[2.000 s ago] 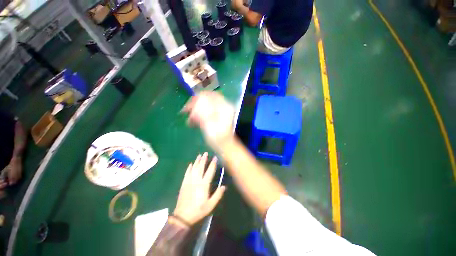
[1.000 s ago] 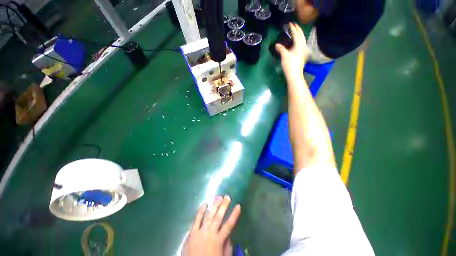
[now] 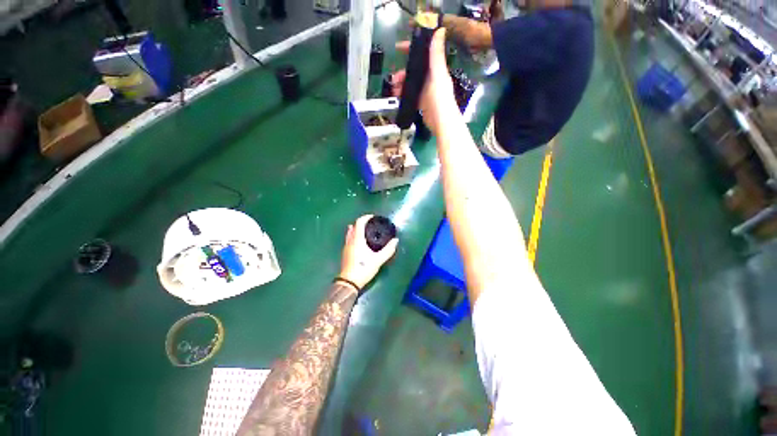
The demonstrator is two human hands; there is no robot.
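Note:
My left hand (image 3: pixel 362 258) is closed around a black cylindrical housing (image 3: pixel 380 232) near the bench's front edge; its round dark end faces up. My right hand (image 3: pixel 436 85) is raised beyond the screw feeder and grips a long black electric screwdriver (image 3: pixel 417 77), held nearly upright. Its lower end is at the front part of the blue-sided white screw feeder (image 3: pixel 393 162). Whether the tip touches the feeder I cannot tell.
A white plastic shell (image 3: pixel 194 274), a yellowish tape roll (image 3: pixel 174 342) and a label sheet (image 3: pixel 230 396) lie left. More black housings (image 3: pixel 288 83) stand along the bench. A person in dark clothes (image 3: pixel 545 77) sits beyond my right arm. A blue stool (image 3: pixel 441 264) stands beside the bench.
My left hand has moved forward and now holds a housing. My right hand has moved left from near the housings and now grips the screwdriver. The view has shifted.

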